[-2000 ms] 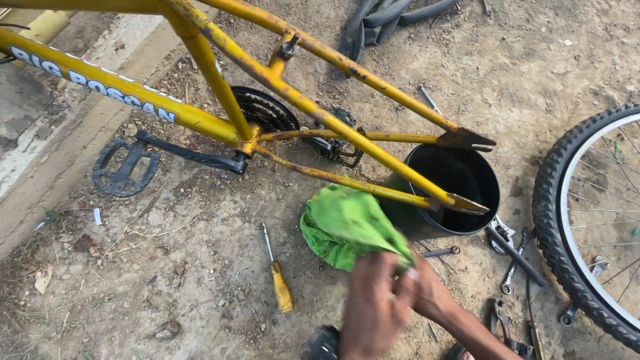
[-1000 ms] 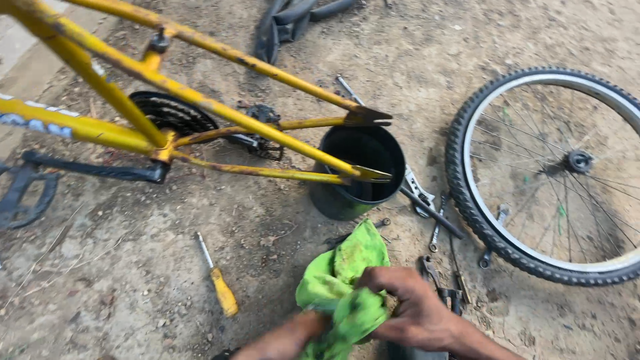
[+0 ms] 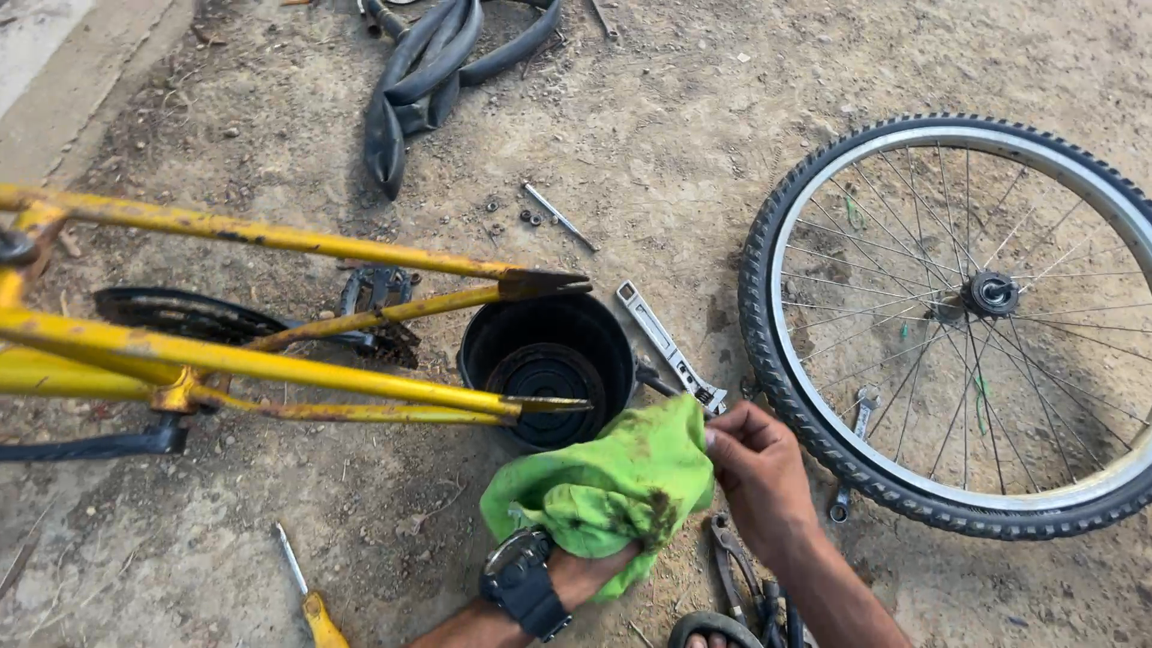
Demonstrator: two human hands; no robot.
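A soiled green cloth is draped over my left hand, whose fingers are hidden beneath it; a black watch is on that wrist. My right hand pinches the cloth's right edge between thumb and fingers. Just behind the cloth is a black bucket, with the rear dropouts of a yellow bicycle frame above its mouth. To the right, a bicycle wheel with a knobby tyre lies flat on the dirt.
An adjustable wrench lies between bucket and wheel, a combination wrench under the spokes. Pliers are near a sandalled foot. A yellow-handled screwdriver lies lower left, a metal rod and small nuts behind the bucket, black inner tubes at the top.
The cloth was bunched between both hands one second ago; now it is spread over my left hand, my right hand at its edge. The view has shifted to the right.
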